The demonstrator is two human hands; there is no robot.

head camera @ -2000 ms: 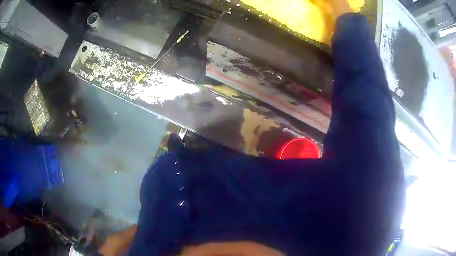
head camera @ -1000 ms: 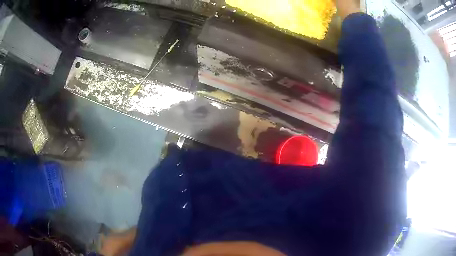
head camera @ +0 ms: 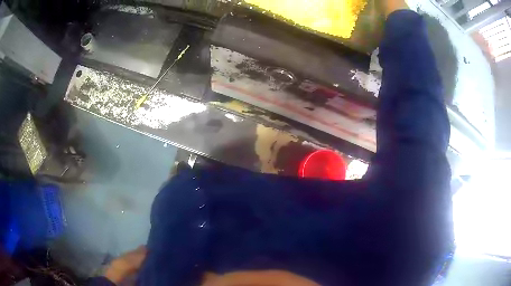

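My right arm, in a dark blue sleeve, reaches up the right side. My right hand (head camera: 394, 5) is mostly cut off by the top edge, beside a bright yellow panel (head camera: 316, 15); contact and grip cannot be told. My left hand (head camera: 128, 265) is small and blurred at the lower left, partly behind my clothing; its fingers are unclear. A red round bowl or lid (head camera: 325, 165) lies near the plates, partly hidden by my clothing. A long machine plate (head camera: 232, 134) with flaking white paint runs below the yellow panel.
A thin rod (head camera: 162, 76) with a yellow end lies across the plates. A pale pipe end (head camera: 87, 42) is at upper left. A blue bin (head camera: 25, 215) stands on the grey-blue floor at lower left. A glaring white table (head camera: 484, 209) is at right.
The plates, rod and red bowl have shifted left in the view, and the yellow panel sits higher and further left. My right hand is more cut off by the top edge.
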